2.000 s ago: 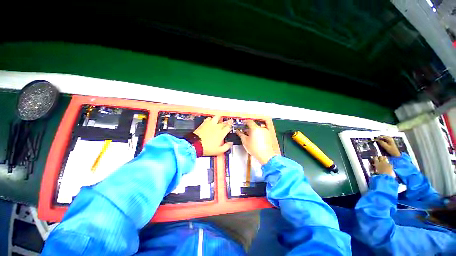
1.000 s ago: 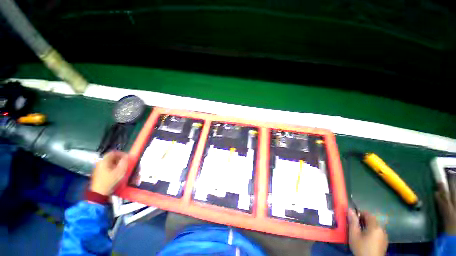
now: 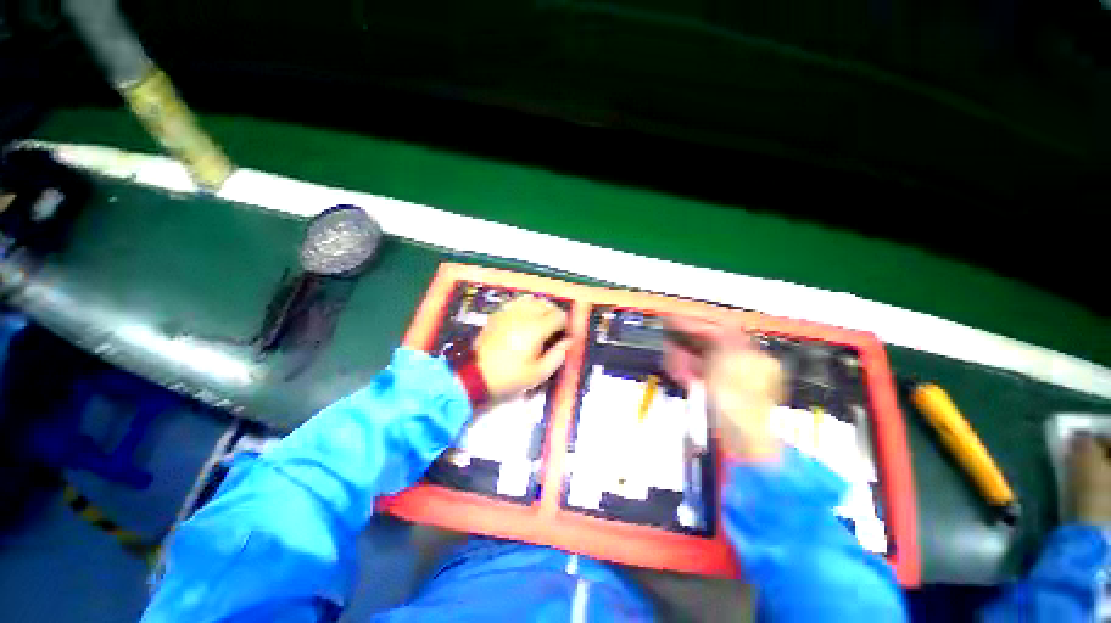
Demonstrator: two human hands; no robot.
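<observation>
A red-orange foam tray (image 3: 554, 526) lies on the green bench in front of me. It holds three open tablet units; the middle tablet unit (image 3: 627, 432) shows its white panel and a yellow strip. My left hand (image 3: 518, 349) rests over the upper part of the left tablet unit (image 3: 506, 444), fingers bent; whether it holds anything is hidden. My right hand (image 3: 737, 383) is blurred over the gap between the middle and right tablet units (image 3: 835, 444). A dark thin shape shows near its fingertips, too blurred to name.
A yellow electric screwdriver (image 3: 965, 445) lies right of the tray. A round dish of grey specks (image 3: 341, 241) and dark strips (image 3: 292, 319) lie at left. A white rail (image 3: 487, 237) runs behind the tray. Another person's hand (image 3: 1088, 481) shows at the right edge.
My hands have left the tray's lower corners and moved inward over the tablet units. The tray appears further right in view, and the dish and strips also appear shifted right.
</observation>
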